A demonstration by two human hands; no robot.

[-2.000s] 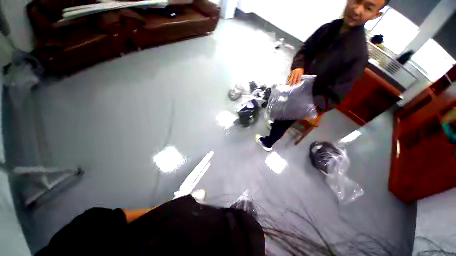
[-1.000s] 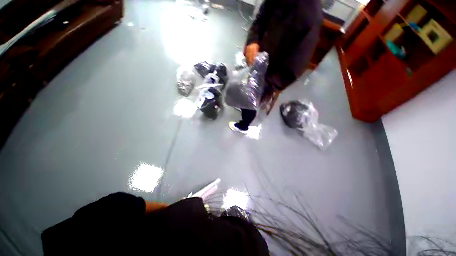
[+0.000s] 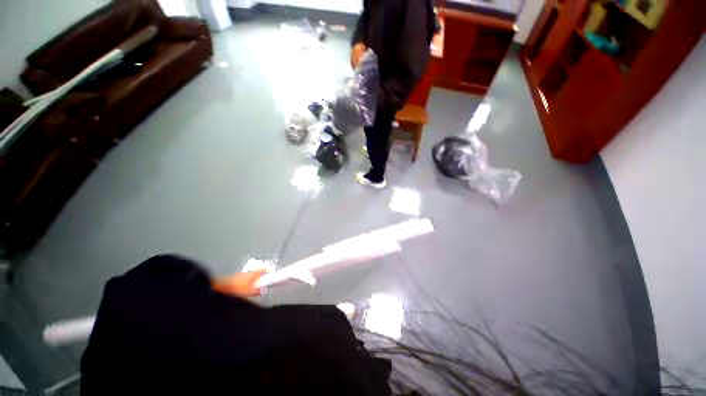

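A bundle of long white paper rolls (image 3: pixel 348 254) slants across the lower middle, over the floor. My left hand (image 3: pixel 244 284), at the end of a black sleeve, grips the bundle near its middle. The fingers are blurred. A white roll end (image 3: pixel 68 331) shows on the far side of the sleeve at the lower left; the stretch between is hidden by the arm. A small pale item (image 3: pixel 346 309) shows at the edge of the black clothing, too blurred to name. My right hand is not in view.
A person in dark clothes (image 3: pixel 399 46) stands ahead, holding a clear plastic bag (image 3: pixel 364 89). Bagged dark items (image 3: pixel 329 151) lie on the floor, another bag (image 3: pixel 457 157) to the right. Brown sofas (image 3: pixel 116 77) with long rolls are left, wooden furniture (image 3: pixel 565 93) right.
The rolls and my left hand show much more and reach further right. The view has turned right from the first frame. The other person's bag has lowered and turned edge-on.
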